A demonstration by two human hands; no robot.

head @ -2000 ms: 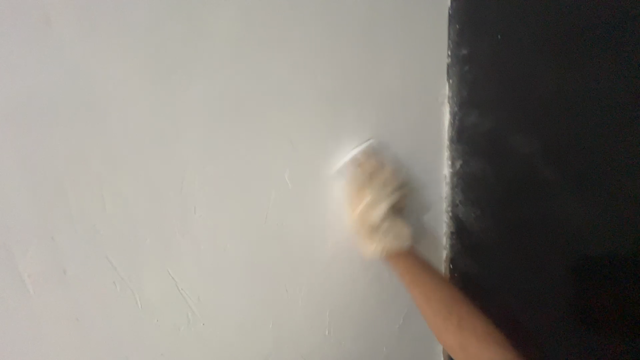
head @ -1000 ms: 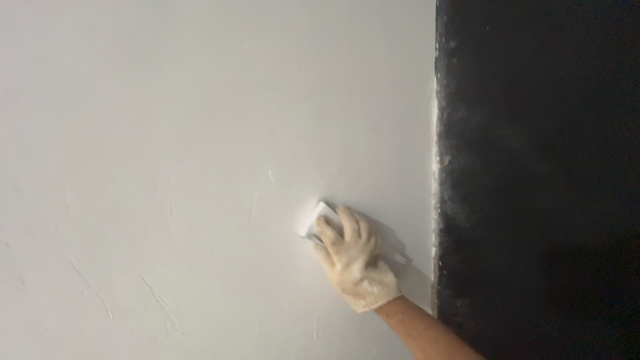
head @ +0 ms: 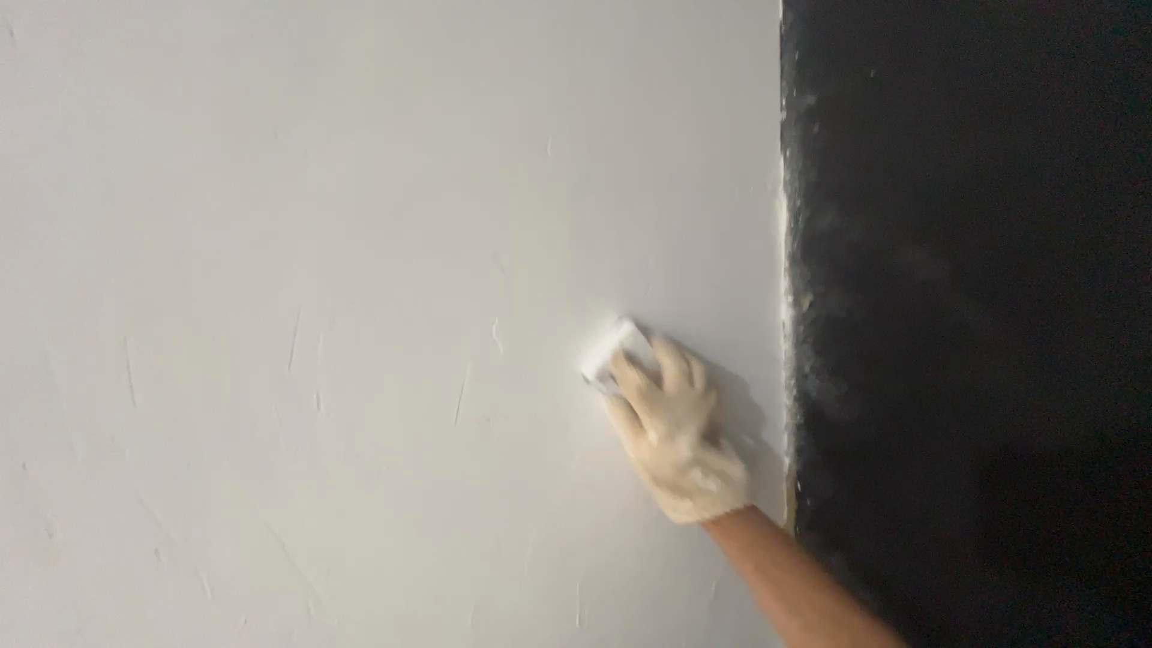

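My right hand [head: 679,432], in a cream work glove, presses a small white rectangular block [head: 616,355] flat against the pale wall [head: 360,225]. It looks like a sanding block or folded sandpaper, though blur hides which. The fingers lie spread over its lower right part, and the bare forearm comes in from the lower right. Thin scratches and raised ridges mark the wall to the left of the hand and below it. My left hand is out of view.
Right of the hand, the wall ends at a rough, chipped vertical edge [head: 788,297] with white dust on it. Beyond lies a dark surface [head: 972,270], smudged with pale powder near the edge.
Two seconds ago the gloved hand was blurred and held the block at a different tilt. The hand has shifted over the wall and stays on the block. The view has moved somewhat.
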